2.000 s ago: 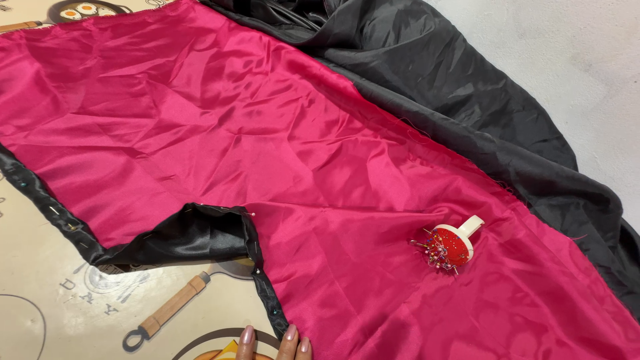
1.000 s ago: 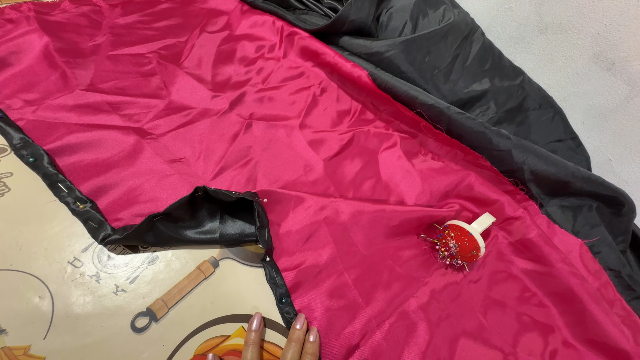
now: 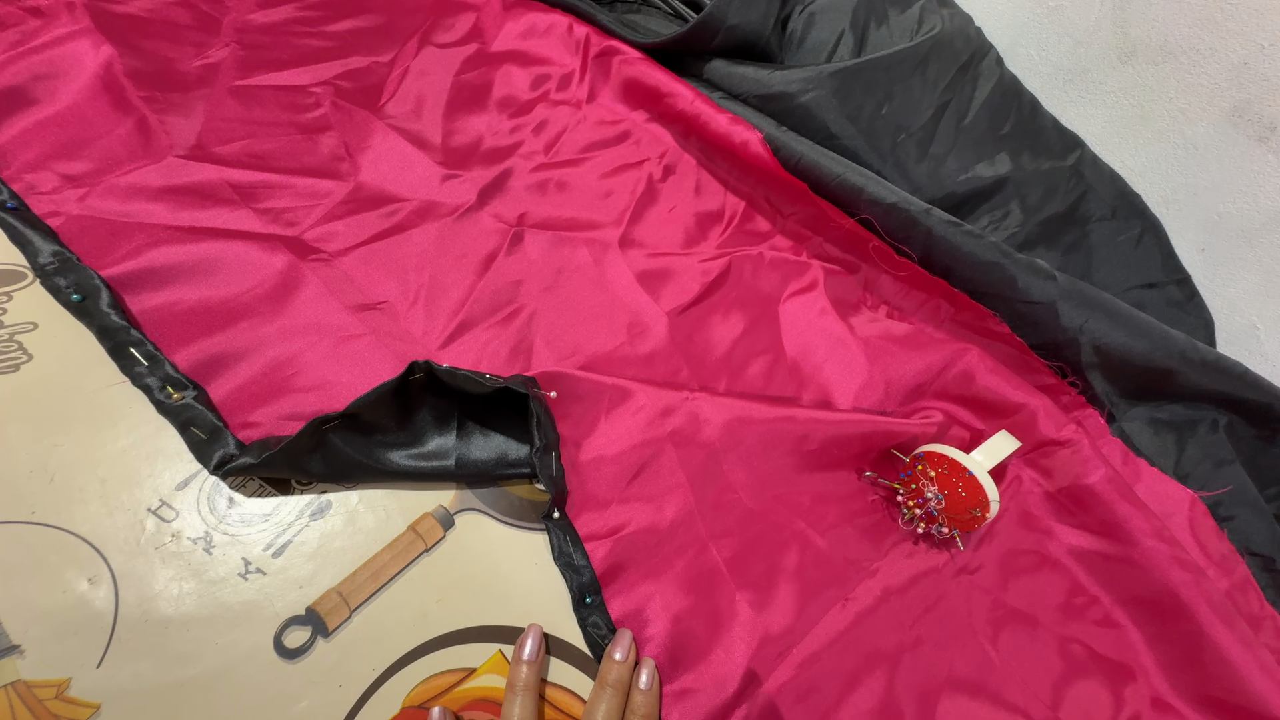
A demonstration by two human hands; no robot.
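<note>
Fingers of my left hand [image 3: 575, 675] reach in at the bottom edge, spread apart. Some rest on the lower end of the black satin edging [image 3: 575, 570] and the pink satin fabric [image 3: 650, 270]; another lies over the printed table cover. The rest of that hand is out of frame. Pins with small heads hold the black edging along the notched border of the pink satin, and one black stretch bulges up in folds. A red pincushion [image 3: 955, 490] with a white band, stuck with many pins, lies on the pink satin at the right. My right hand is not seen.
Dark fabric [image 3: 960, 170] lies bunched along the far right side of the pink satin. Beneath the cloth is a beige table cover [image 3: 180, 600] printed with utensils and food. A pale, rough surface [image 3: 1150, 100] shows at the upper right.
The fingers at the bottom edge have spread farther apart than two seconds ago. The pincushion and the pinned cloth lie as before; the view has shifted slightly.
</note>
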